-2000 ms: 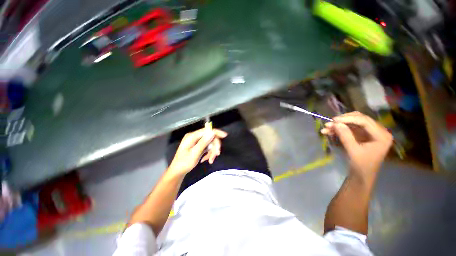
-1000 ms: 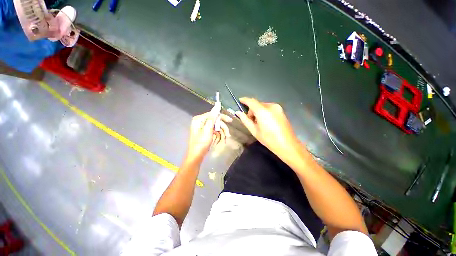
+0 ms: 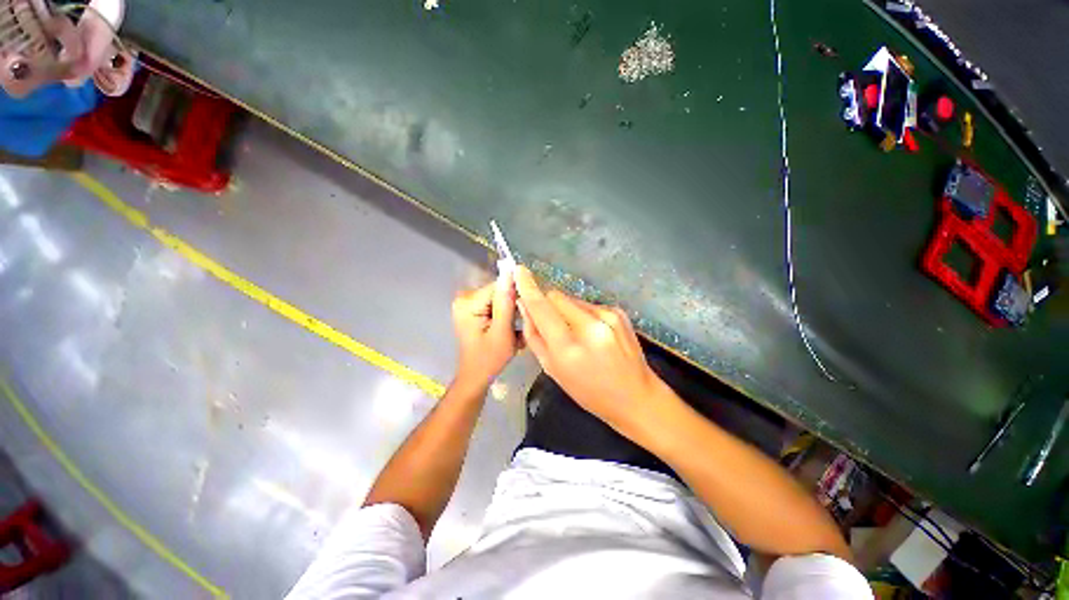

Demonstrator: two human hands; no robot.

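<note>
My left hand and my right hand meet fingertip to fingertip just off the bench's front edge. A slim, silver-white pointed tool sticks up and left from between the fingertips, over the edge of the green bench. It lines up with my right hand's pinch. My left fingers are closed at the tool's base. The small white piece they hold is mostly hidden by the fingers, so its outline and the exact contact cannot be told.
A long pale wire curves across the bench. Small pale bits lie in a heap. At right are a red housing, coloured parts around a display module, and slim dark tools. A red stool stands at left.
My right hand has moved left and its fingertips now meet my left hand's. The tool's tip has shifted left and slightly down. The view has shifted, so bench items sit further right.
</note>
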